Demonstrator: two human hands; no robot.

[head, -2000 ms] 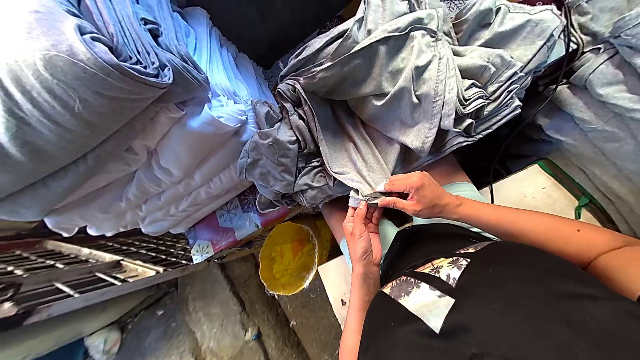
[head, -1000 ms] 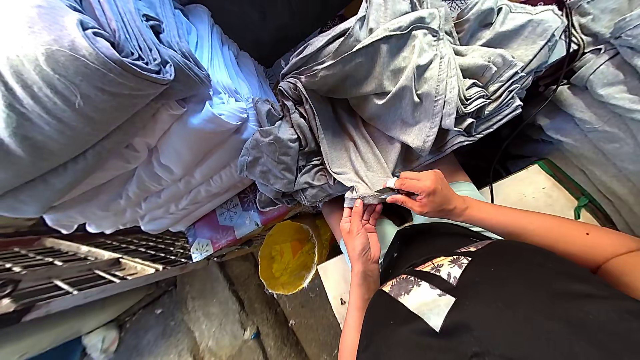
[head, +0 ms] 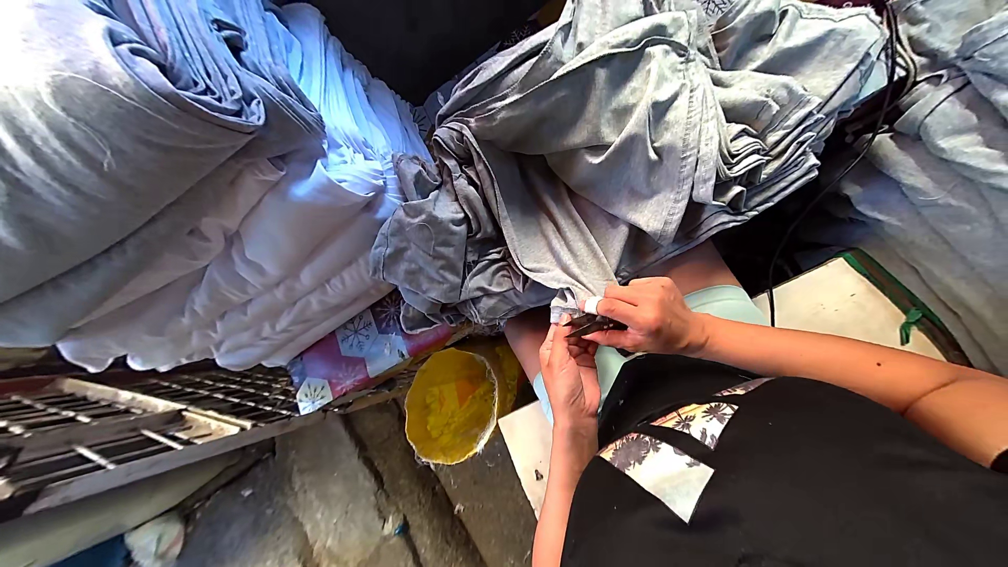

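Note:
A grey fabric garment (head: 583, 244) drapes down from a heap of grey cloth to my two hands. My left hand (head: 570, 378) is palm up, with its fingertips pinching the garment's hemmed edge from below. Just to its right, my right hand (head: 650, 315) holds a small dark metal tool (head: 592, 324), which looks like thread snips, with the tip at the hem. A white wrap is on one finger of that hand, close against the cloth. The tool's handle is partly hidden in my fingers.
White cloth (head: 291, 260) and grey cloth (head: 102, 173) are stacked at left, above a metal rack (head: 157, 409). A yellow container (head: 451, 405) stands below the heap. A dark cable (head: 827, 189) hangs at right, near a pale board (head: 858, 311) with a green edge.
My right hand has moved left toward my left hand. The dark tool now shows at the hem between them, and the stretch of hem between my fingers is shorter than a second ago.

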